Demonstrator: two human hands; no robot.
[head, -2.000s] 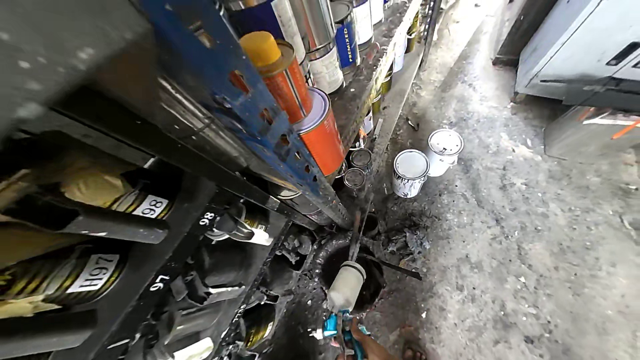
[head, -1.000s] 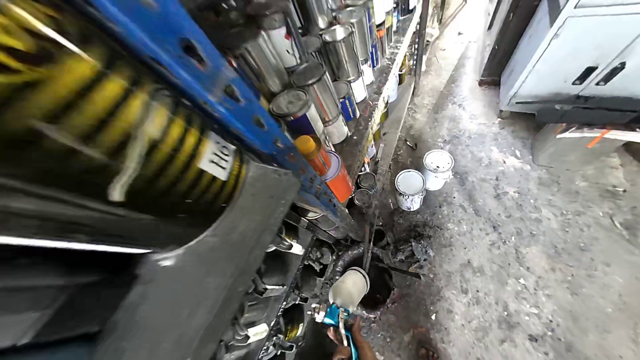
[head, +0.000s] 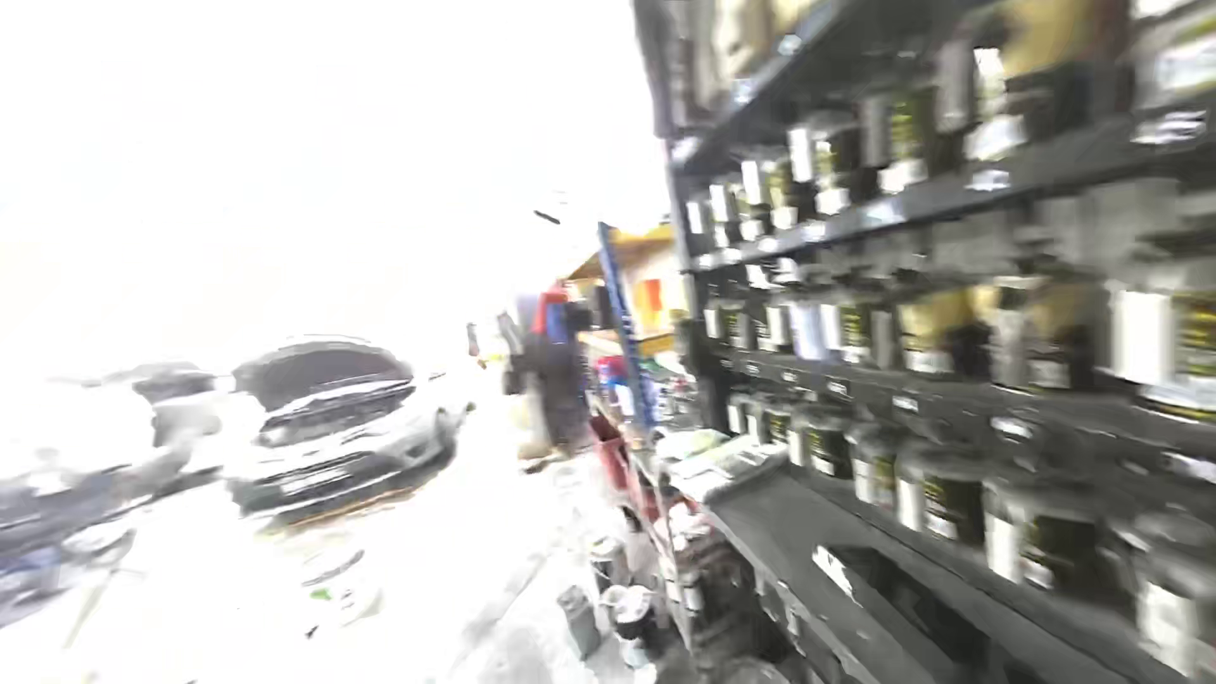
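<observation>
Neither my left hand nor my right hand shows in the head view now, and the spray gun seen earlier is out of view too. The picture is blurred and very bright on the left. Dark metal shelves (head: 883,204) fill the right side, lined with rows of labelled paint tins (head: 950,503). Below them juts a dark ledge (head: 788,532) with a black box-like object (head: 902,608) on it and papers (head: 722,461) at its far end.
Several cans (head: 632,613) stand on the floor beside the shelves. A blue upright (head: 622,323) of another rack rises farther back, near what looks like hanging cloth or clothing (head: 556,361). Outside on the left is a car (head: 342,427) with more vehicles beside it.
The view has swung up and away from the floor to the shelves and the bright outside. A hand with a spray gun over a dark round container was visible earlier; both are out of view.
</observation>
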